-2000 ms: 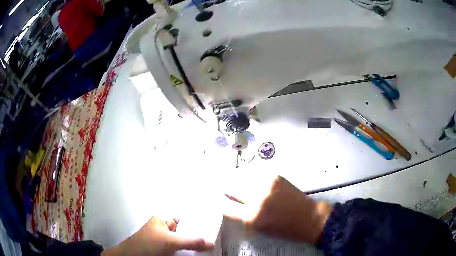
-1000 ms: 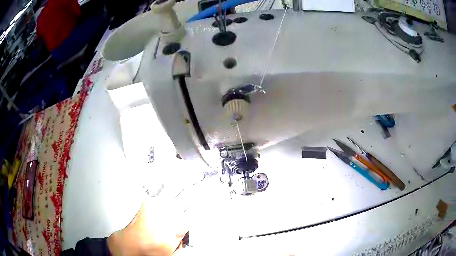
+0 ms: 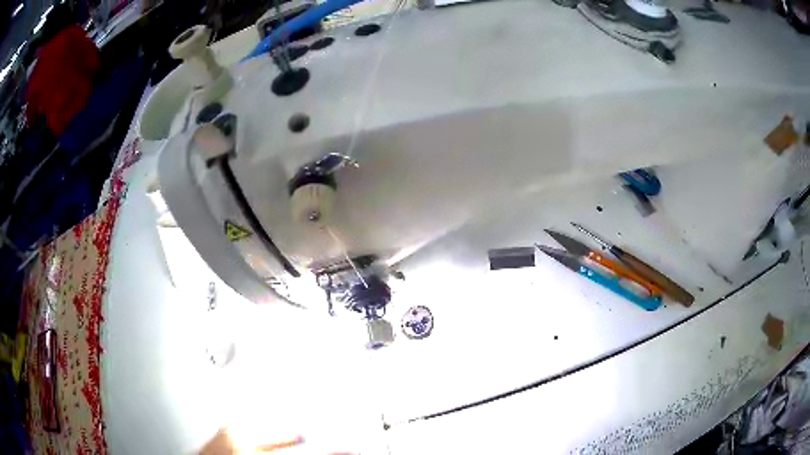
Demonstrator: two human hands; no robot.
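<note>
The sewing machine's presser foot and needle area [image 3: 369,302] stands in bright lamp glare, with a small round metal disc [image 3: 417,323] beside it. My left hand [image 3: 222,442] shows only as washed-out bits of skin at the bottom edge, in front of the needle and to its left. Its grip is cut off and cannot be told. Any white fabric under it is lost in the glare. My right hand cannot be made out.
Thread snips [image 3: 604,277], an orange-brown handled tool [image 3: 653,277] and a small dark block [image 3: 512,258] lie right of the needle. A blue tool [image 3: 641,185] lies near the arm. A red-printed board [image 3: 75,329] is at left, crumpled fabric [image 3: 782,404] at lower right.
The view has shifted, moving the machine head left in the picture. My right hand, over the table two seconds ago, has left view. My left hand is now mostly below the bottom edge.
</note>
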